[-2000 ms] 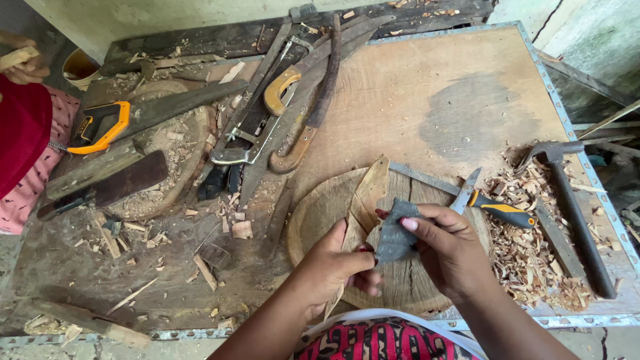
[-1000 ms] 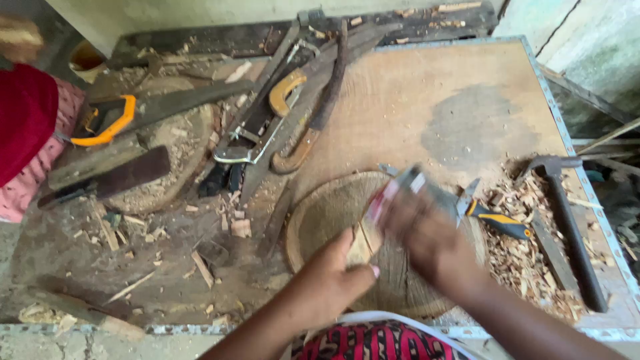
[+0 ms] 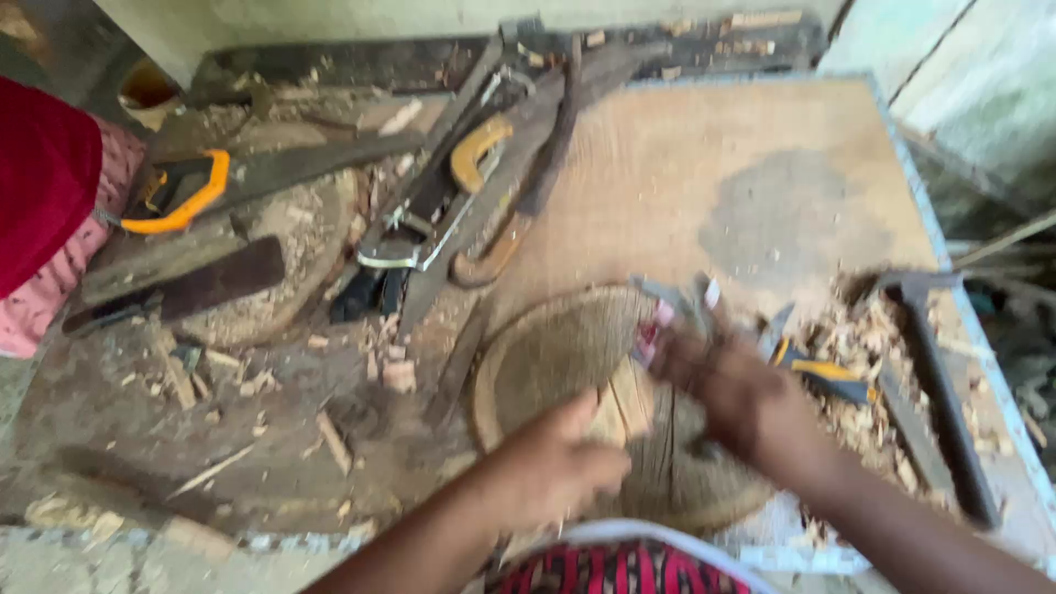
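Observation:
My left hand (image 3: 553, 462) grips a pale carved piece of wood (image 3: 623, 404) over a round wooden block (image 3: 544, 346) near the table's front edge. Just right of the wood, my right hand (image 3: 726, 388) is blurred by motion, and what its fingers hold cannot be made out; something pink shows at the fingertips. Beyond the right hand lies a knife with a yellow and black handle (image 3: 825, 373), its blade pointing up and left.
A hammer (image 3: 940, 396) lies at the right beside wood shavings (image 3: 866, 421). Left of the block are a hacksaw (image 3: 404, 239), a machete-like blade with a wooden handle (image 3: 495, 252), an orange-handled saw (image 3: 198, 198) and a broad dark blade (image 3: 223, 280). A person's red clothing (image 3: 49, 181) borders the left edge.
The hands held the wood and a grey sheet, probably sandpaper, close together two seconds ago. My right hand has since moved up and away from the left hand, and is blurred.

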